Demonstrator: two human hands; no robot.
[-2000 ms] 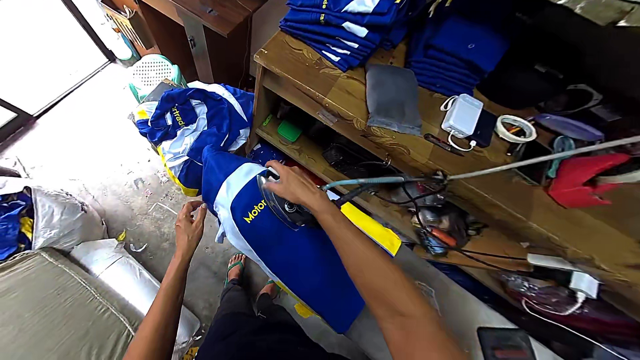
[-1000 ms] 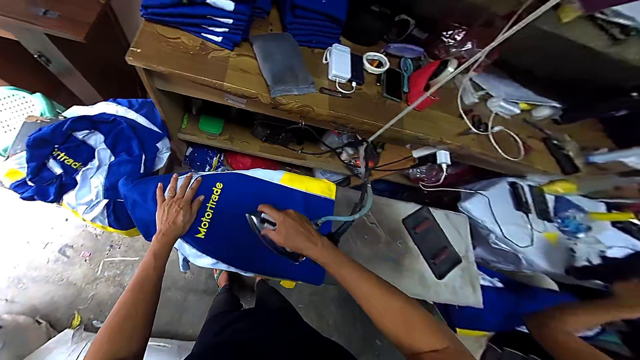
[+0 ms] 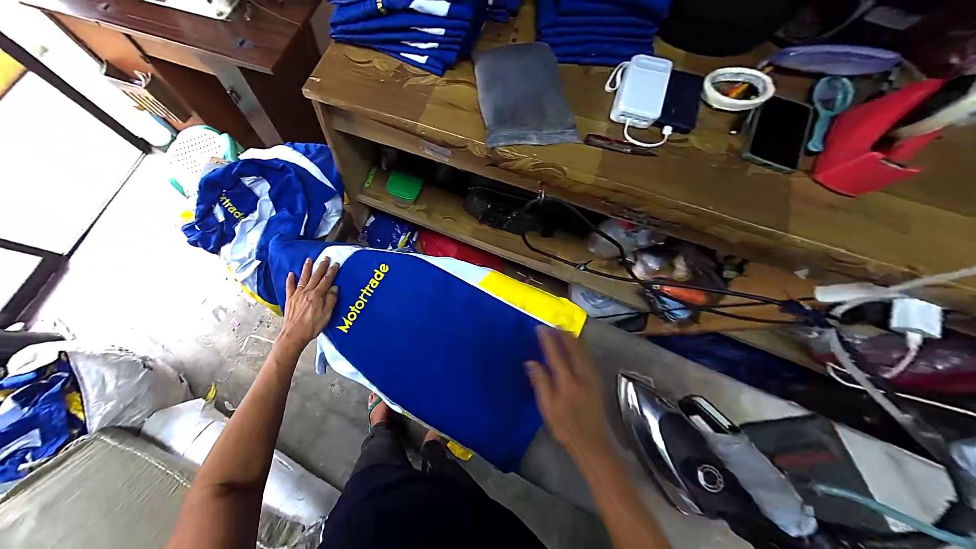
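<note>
A blue garment with white and yellow panels and yellow lettering (image 3: pixel 435 351) lies flat over a grey-covered ironing board (image 3: pixel 602 381). My left hand (image 3: pixel 311 301) rests palm down on its far left part, beside the lettering, fingers spread. My right hand (image 3: pixel 566 385), slightly blurred, is at the garment's right edge below the yellow panel, fingers apart and holding nothing; whether it touches the cloth I cannot tell. To the right of that hand, an electric iron (image 3: pixel 694 450) rests at the board's right end, its metal soleplate edge facing left.
Bunched blue and white garments (image 3: pixel 267 198) hang at the board's left end by a green-rimmed stool (image 3: pixel 200 152). Behind stands a wooden table (image 3: pixel 427 107) with folded garments (image 3: pixel 412 30), a power bank (image 3: pixel 642 90) and a phone (image 3: pixel 778 133). Black cables (image 3: pixel 724 293) run along its front. Filled sacks (image 3: pixel 91 488) sit lower left.
My right hand has let go of the iron, which now rests to the right, off the garment. My left hand, raised off the cloth two seconds ago, now lies on it.
</note>
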